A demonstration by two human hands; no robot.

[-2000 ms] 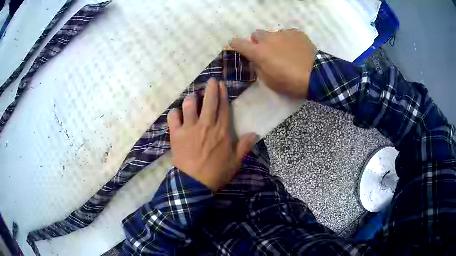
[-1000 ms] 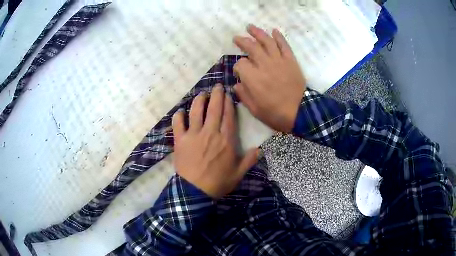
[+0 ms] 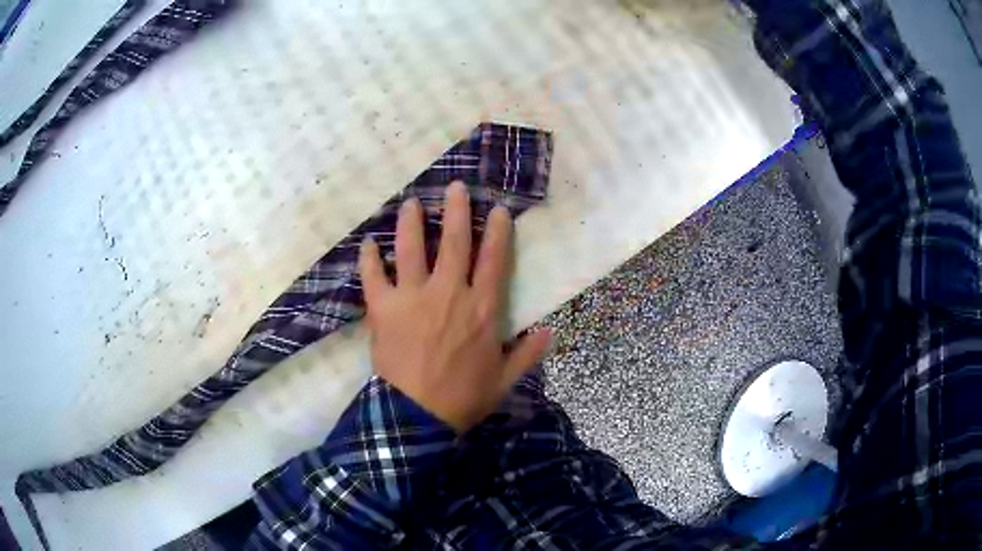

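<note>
A dark plaid necktie (image 3: 305, 305) lies diagonally on the white ironing cover (image 3: 258, 161). Its wide end, with a squared folded tip, lies at the upper middle, and its narrow tail bends at the lower left. My left hand (image 3: 442, 312) lies flat on the wide part with fingers spread, just below the tip. My right hand is out of the picture; only its plaid sleeve shows, reaching up past the top right edge.
More plaid ties (image 3: 118, 65) lie at the upper left. Loose dark threads are scattered on the cover. A blue edge runs along the cover's right side. Below are the speckled floor (image 3: 668, 344), a round white base (image 3: 770, 431) and a blue object (image 3: 791, 506).
My right hand has left the tie tip and moved out of the picture at the upper right, uncovering the squared tip. My left hand has stayed on the tie. The view has shifted slightly.
</note>
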